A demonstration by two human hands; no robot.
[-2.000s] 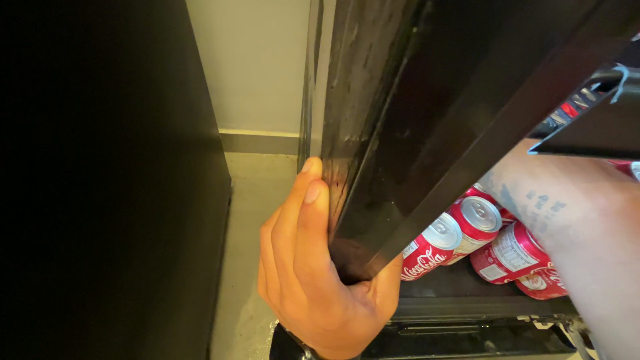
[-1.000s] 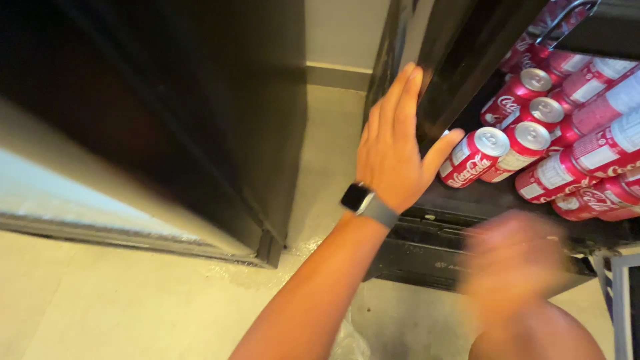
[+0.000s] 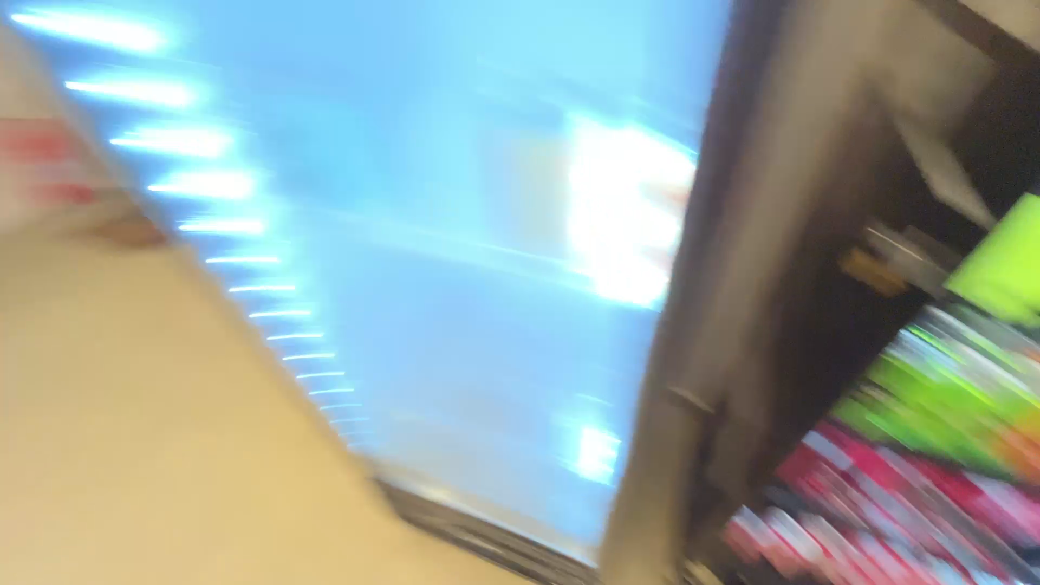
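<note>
Neither my left hand nor my right hand shows in the head view now, so what they hold or touch is hidden. Strong blur covers the whole picture. A glass door of a drinks cooler [image 3: 455, 341], tinted blue with bright lights along its left edge, fills the middle. To its right runs a dark door frame [image 3: 691, 349]. Red and white drink cans [image 3: 877, 504] are stacked at the lower right, with bright green packages [image 3: 934, 406] above them.
Tan floor [image 3: 162, 422] spreads at the lower left beside the door. A red and white blurred thing [image 3: 45, 158] is at the far left edge. A dark cooler interior [image 3: 861, 325] lies behind the frame.
The view has swung strongly. Both hands, seen one second ago by the cooler's edge and the cans, have left the picture, and the blue-lit glass door now fills its middle.
</note>
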